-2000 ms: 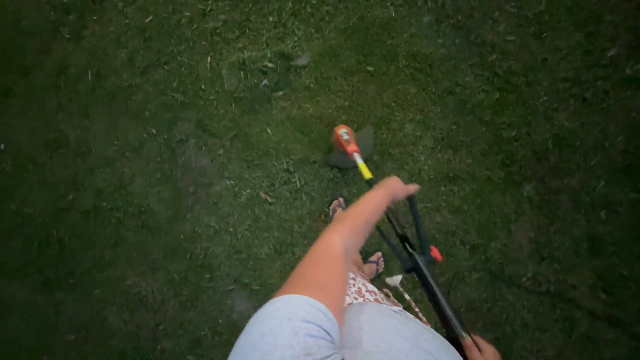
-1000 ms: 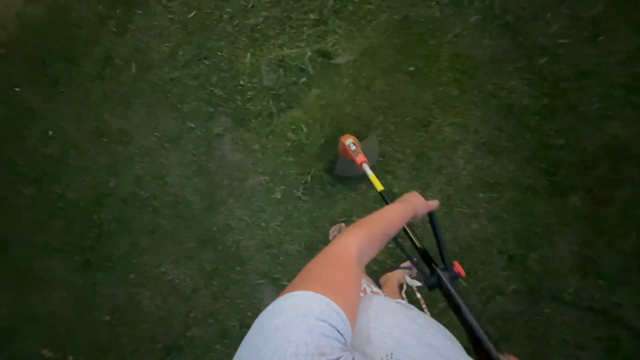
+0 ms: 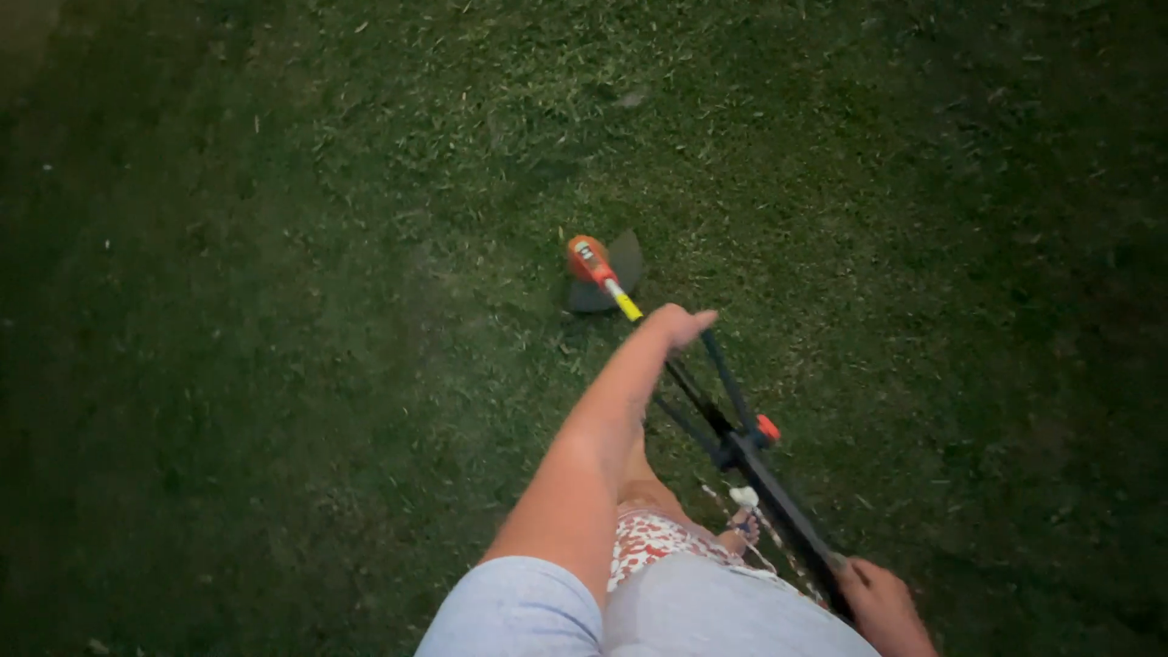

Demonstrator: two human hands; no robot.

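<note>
A string trimmer [image 3: 780,502] runs from the lower right up to the middle of the view. Its orange head [image 3: 589,258] and dark fan-shaped guard [image 3: 607,278] are over the grass. My left hand [image 3: 680,326] grips the black loop handle, just behind the yellow band on the shaft. At the rear end, my right hand [image 3: 881,598] is closed round the dark grip; its fingers are partly hidden. A red knob [image 3: 767,427] sits where the loop handle joins the shaft.
Short grass [image 3: 319,365] surrounds me, with pale clippings. A foot in a sandal [image 3: 744,529] shows beside the trimmer shaft. A pale cord [image 3: 744,497] hangs near my patterned shorts [image 3: 652,543]. At the upper left corner is a paler brownish patch [image 3: 27,23].
The trimmer head, with my left hand on the handle, has shifted left in view since one second ago. My right hand shows more fully now.
</note>
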